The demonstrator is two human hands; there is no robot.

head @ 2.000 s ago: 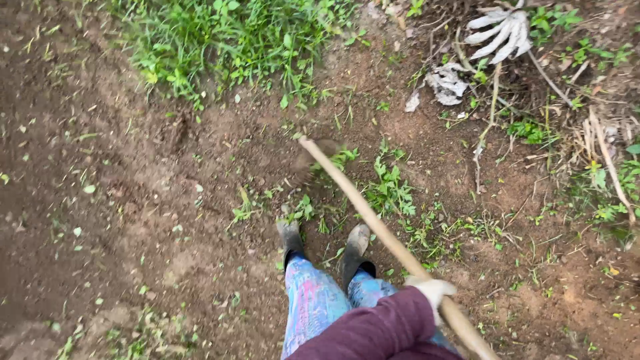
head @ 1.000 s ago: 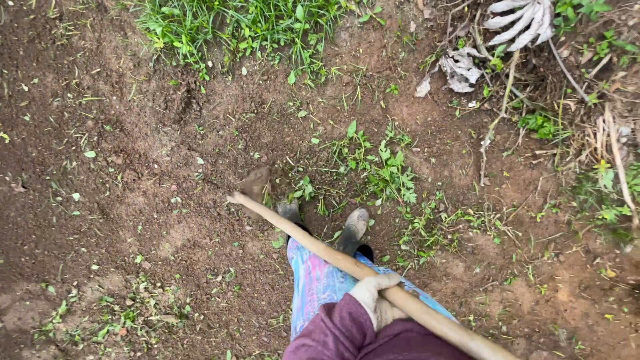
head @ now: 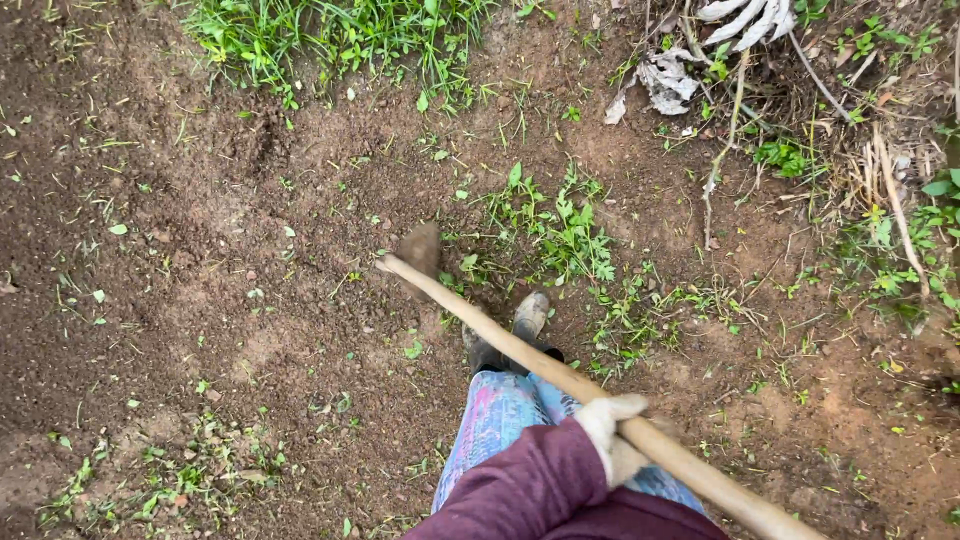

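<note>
My left hand [head: 616,439], in a pale glove under a maroon sleeve, is closed around the wooden handle of a hoe [head: 517,349]. The handle runs from the lower right edge up and left across my legs. At its far end the hoe's blade [head: 420,251], blurred and brown, is low over or on the soil; contact cannot be told. Leafy weeds [head: 574,236] lie or stand just right of the blade, in front of my boots [head: 531,316]. My right hand is out of view.
Green grass [head: 337,37] grows at the top. Dry curled leaves [head: 666,81], twigs and a stick [head: 900,214] lie at the upper right beside a vegetated edge. Scattered weed bits [head: 180,472] lie on the brown soil at lower left. My boots stand close to the hoe.
The hoe's end swung left between the two earlier frames and now lies a little farther forward and right, nearer the leafy weeds. My left hand has stayed closed on the handle.
</note>
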